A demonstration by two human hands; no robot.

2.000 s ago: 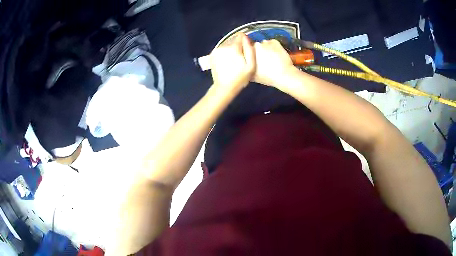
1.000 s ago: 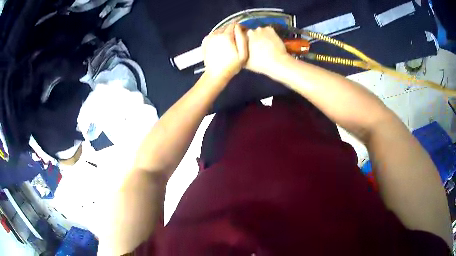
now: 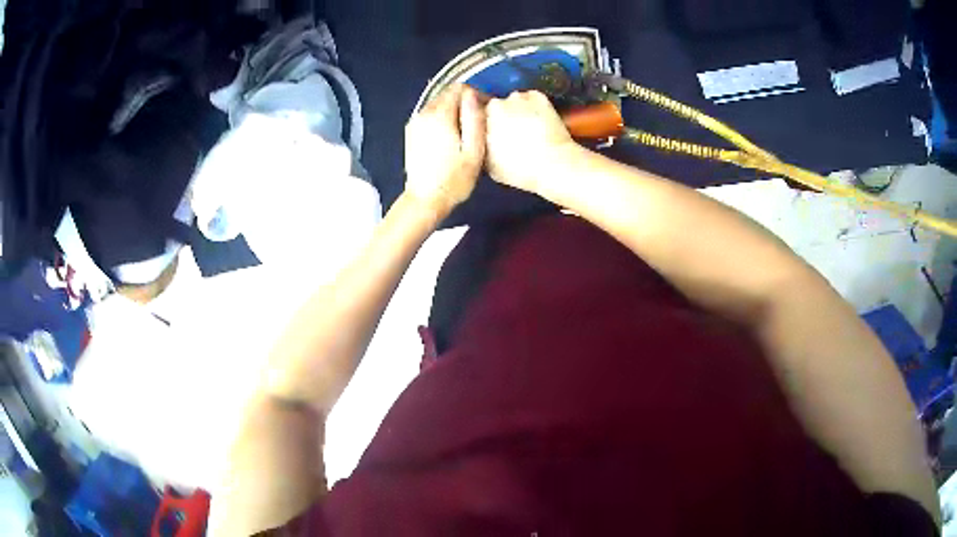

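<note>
A steam iron (image 3: 535,65) with a blue body and an orange-brown handle lies flat on dark cloth (image 3: 656,42) at the top centre. My right hand (image 3: 525,138) is closed around its handle. My left hand (image 3: 445,145) is beside my right hand at the iron's left part, touching it; its fingers are partly hidden, and I cannot tell how it grips. Two pale interfacing strips, one nearer (image 3: 748,80) and one farther right (image 3: 866,74), lie on the dark cloth right of the iron. Any strip under the iron is hidden.
Yellow hoses (image 3: 792,171) run from the iron to the right edge. A dark cloth pile (image 3: 126,199) and a bright white heap (image 3: 283,199) are at left. Blue crates stand at lower right (image 3: 900,351) and lower left (image 3: 110,498), with a red item (image 3: 181,514) beside the latter.
The iron and both hands have shifted left over the cloth. The pale strip that stuck out left of the iron no longer shows. The camera view has also shifted slightly.
</note>
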